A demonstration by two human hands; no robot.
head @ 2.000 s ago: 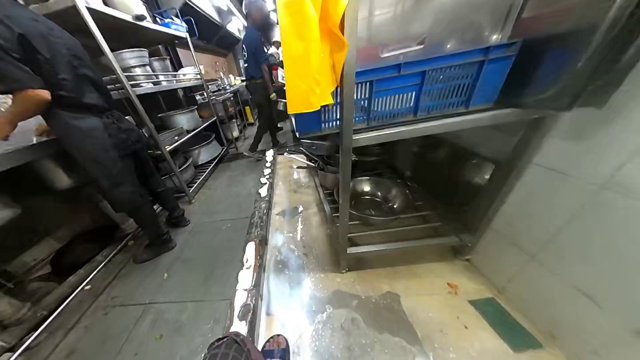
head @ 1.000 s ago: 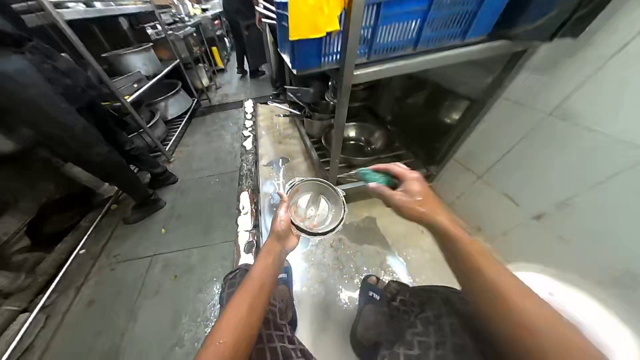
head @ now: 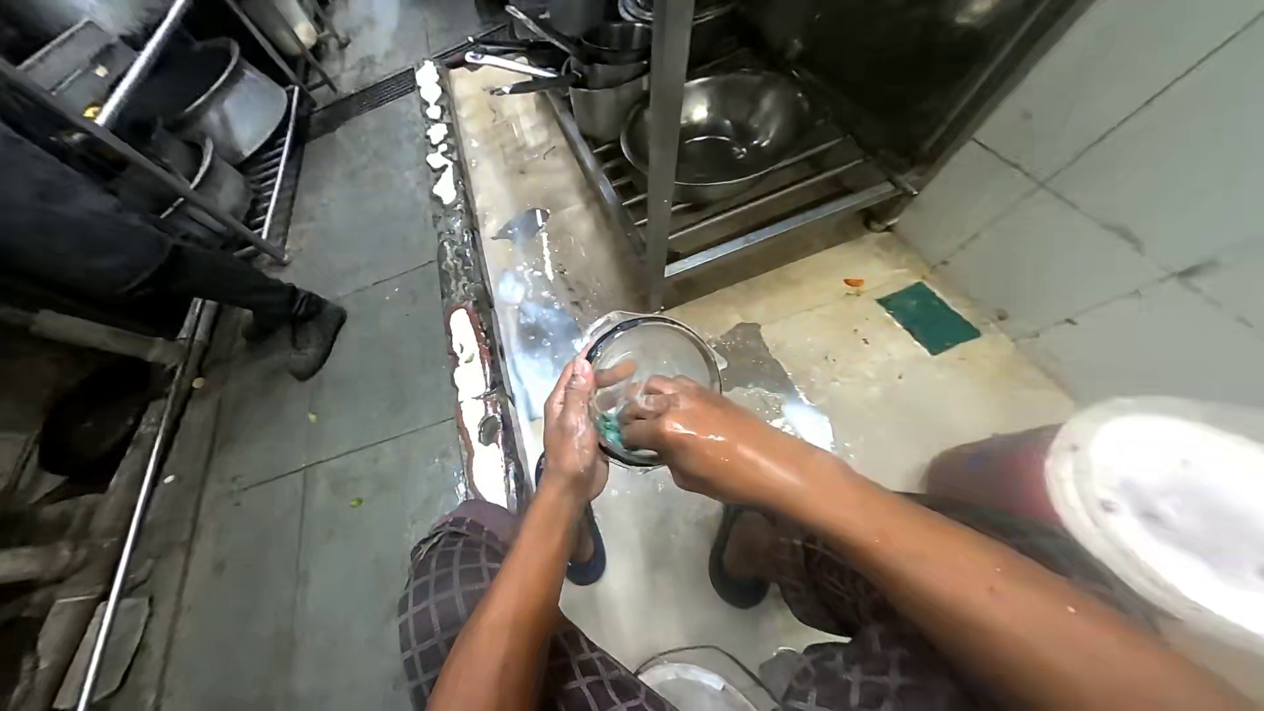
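Note:
A round see-through container (head: 657, 348) with a dark rim is held above the wet floor, between my knees. Gripping its left side is my left hand (head: 573, 425), with the thumb at the rim. My right hand (head: 681, 430) reaches over its near right part and holds a green scouring pad (head: 609, 429) against the inside. Water or suds make both hands shine. The fingers of my right hand partly cover the pad.
A steel rack (head: 670, 148) ahead holds a wide steel bowl (head: 731, 128) and several pans (head: 602, 74). At my right stands a white-rimmed bucket (head: 1165, 494). A raised, broken floor edge (head: 484, 395) runs along the left; beyond it is a person's leg (head: 227, 276).
My right hand has moved left with the green pad, from beside the container to inside it. My left hand still holds the container. The view has tilted down.

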